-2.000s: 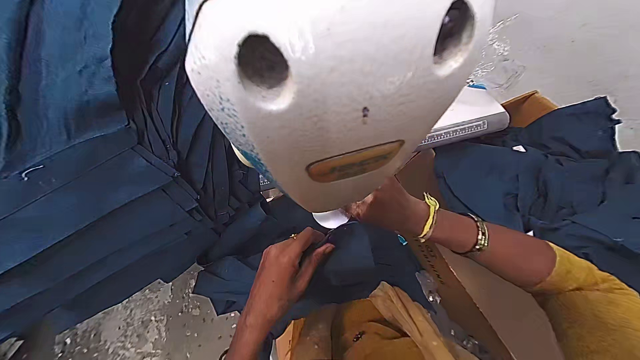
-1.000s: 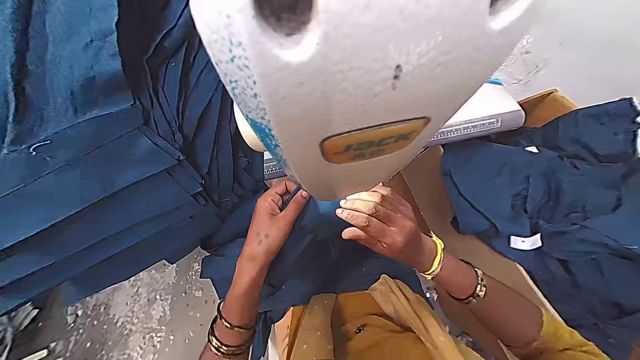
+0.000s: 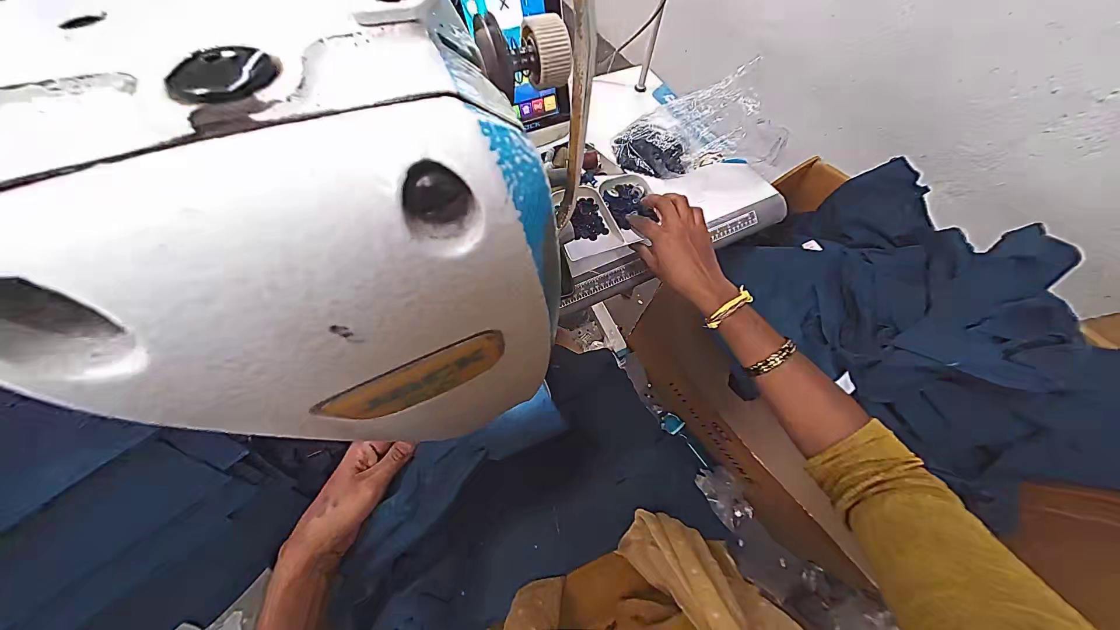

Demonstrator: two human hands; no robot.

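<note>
A white Jack sewing machine head (image 3: 289,262) fills the upper left of the view. Under its lower edge, my left hand (image 3: 354,490) rests on dark blue fabric (image 3: 569,472), thumb along the cloth; its fingertips are partly hidden by the machine. My right hand (image 3: 678,236) reaches into a small white divided tray (image 3: 608,241) on the machine table, its fingertips at the compartment of dark buttons (image 3: 624,199). Whether a button is between the fingers cannot be told. Another compartment beside it holds more small dark buttons (image 3: 588,219).
A clear plastic bag with dark contents (image 3: 652,149) lies behind the tray. A ruler scale (image 3: 604,282) runs along the table edge. Dark blue garments (image 3: 927,324) spill over a cardboard box (image 3: 717,437) at the right. Layers of blue cloth (image 3: 105,516) lie at the left.
My right hand has left the cloth under the machine head and moved to the button tray. My left hand remains at the cloth. The view has shifted, with the machine head now farther left.
</note>
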